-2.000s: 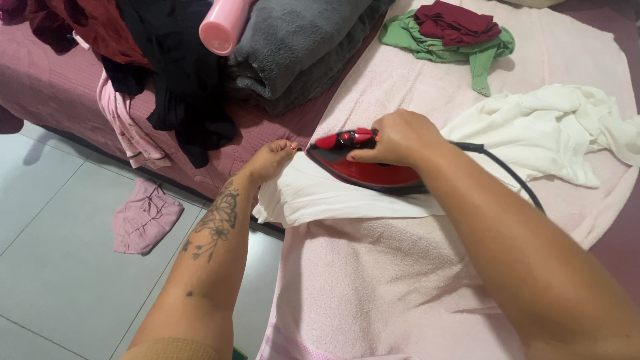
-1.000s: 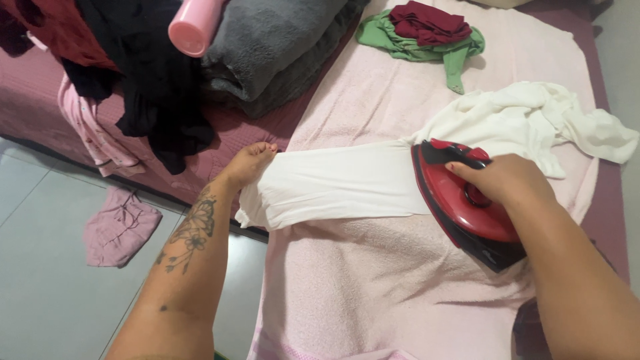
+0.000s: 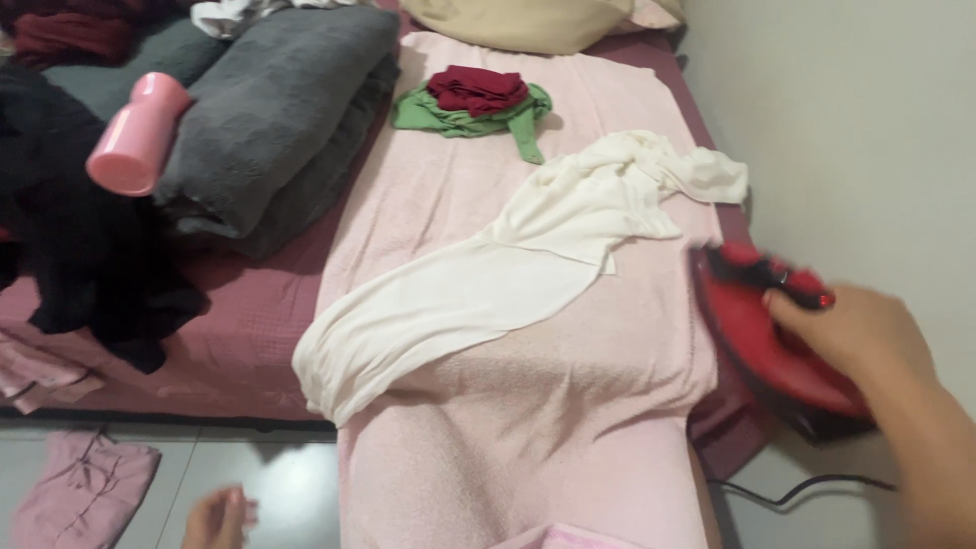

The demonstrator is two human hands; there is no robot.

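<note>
My right hand (image 3: 862, 328) grips the handle of a red and black clothes iron (image 3: 770, 343), which is off the cloth at the right, over the bed's edge. A white garment (image 3: 450, 297) lies across a pale pink towel (image 3: 534, 389), its near part spread fairly flat and its far part bunched. Low at the left, my left hand (image 3: 221, 518) is over the floor, away from the garment, with nothing visible in it; it is blurred and cut by the frame.
Crumpled green (image 3: 450, 122) and dark red (image 3: 476, 90) garments sit farther up the towel. A pink bottle (image 3: 137, 137) rests against a folded grey blanket (image 3: 267, 122), near black clothing (image 3: 84, 229). A pink garment (image 3: 84, 488) lies on the tiled floor. A black cord (image 3: 785, 499) hangs at the right.
My left hand has let go of the white garment's end and moved down. The iron, on the garment earlier, has moved off to the right in my right hand. The view has shifted.
</note>
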